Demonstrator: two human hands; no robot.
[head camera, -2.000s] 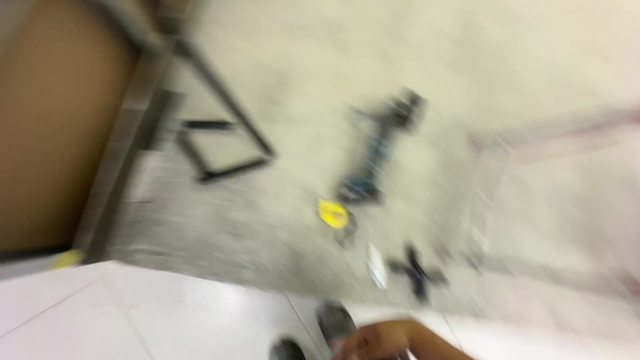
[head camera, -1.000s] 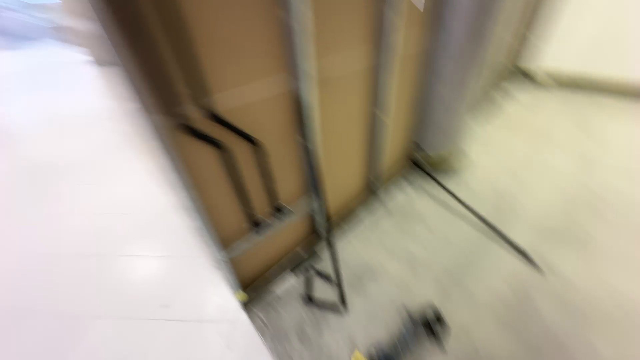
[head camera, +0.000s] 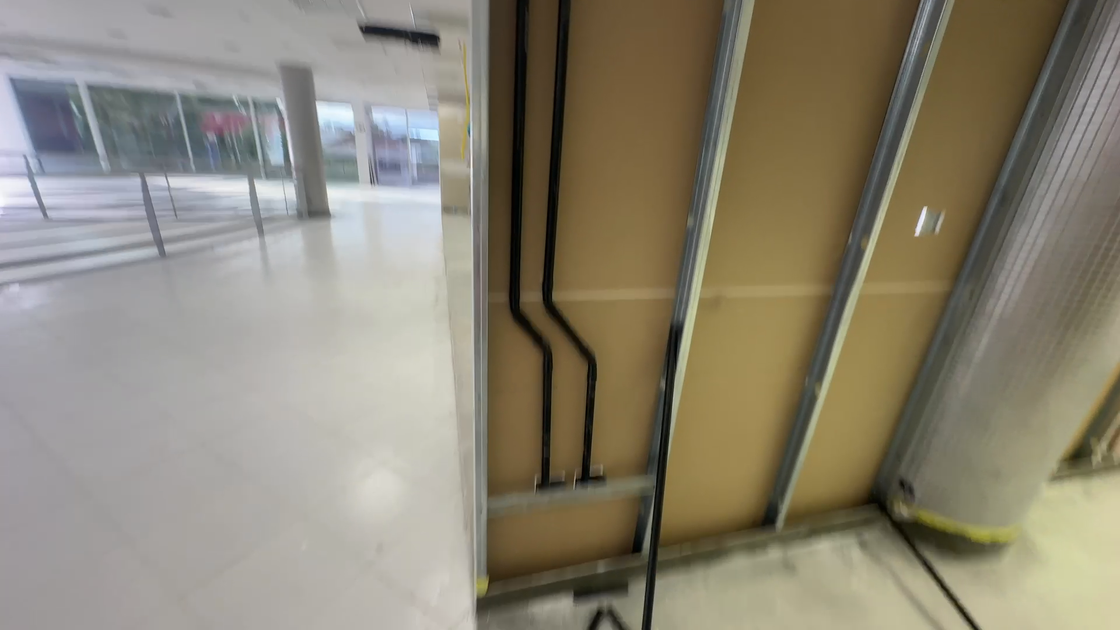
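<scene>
Neither my left hand nor my right hand shows in the head view now. Two black conduit pipes (head camera: 551, 332) run down the brown wallboard (head camera: 630, 175), bend partway, and end at small boxes on a metal crosspiece (head camera: 569, 499). A long black rod (head camera: 661, 472) leans against a metal stud (head camera: 707, 184). At the bottom edge, a black bracket-like piece (head camera: 601, 592) is partly cut off by the frame.
A large round column (head camera: 1006, 367) stands at the right. Another black rod (head camera: 932, 569) lies on the concrete floor near it. Glossy tile floor (head camera: 262, 420) spreads to the left, towards a railing (head camera: 150, 214) and a distant pillar (head camera: 304, 140).
The view has swung up from the floor to the stud wall. A hand visible at the bottom two seconds ago is out of view, as are the tool and yellow item on the floor.
</scene>
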